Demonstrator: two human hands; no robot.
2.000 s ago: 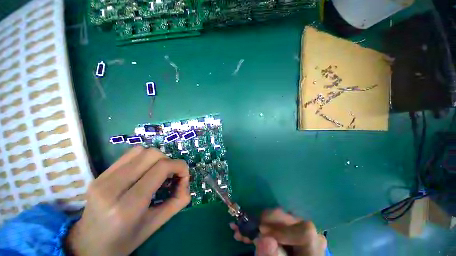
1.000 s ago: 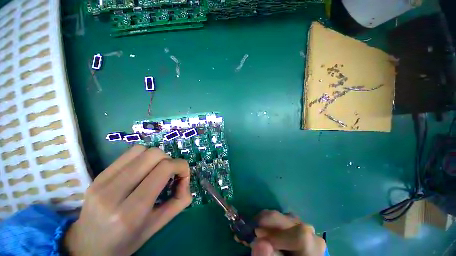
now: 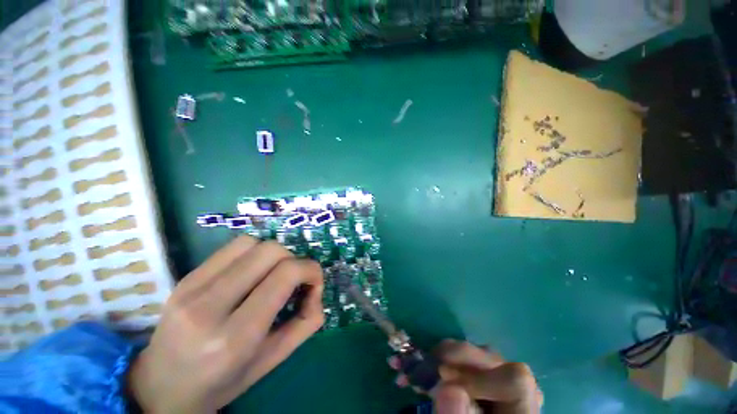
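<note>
A green PCB panel point(image 3: 355, 234) lies on the green mat with silvery parts on it. My right hand point(image 3: 485, 380) grips a soldering iron point(image 3: 419, 365); its long metal tip points up-left onto the middle of the panel. My left hand point(image 3: 234, 323) rests over the panel's lower left, thumb and forefinger pinched together beside the iron tip; whether they hold something is hidden. Small white-framed components lie on the panel's upper part point(image 3: 323, 218), at its left edge point(image 3: 239, 222), and loose on the mat above point(image 3: 265, 141) and at upper left point(image 3: 186, 107).
A white blister tray point(image 3: 105, 234) with bone-shaped recesses stands along the left. Stacked PCB panels point(image 3: 275, 40) lie at the back. A cardboard pad point(image 3: 598, 186) with solder scraps is at right. A pale roll point(image 3: 618, 24) is at the back right; cables point(image 3: 683, 299) and a cardboard piece point(image 3: 675, 368) are lower right.
The whole view has shifted, so things sit slightly further right in the picture. Both hands keep nearly the same place over the panel, and the iron tip stays on its middle.
</note>
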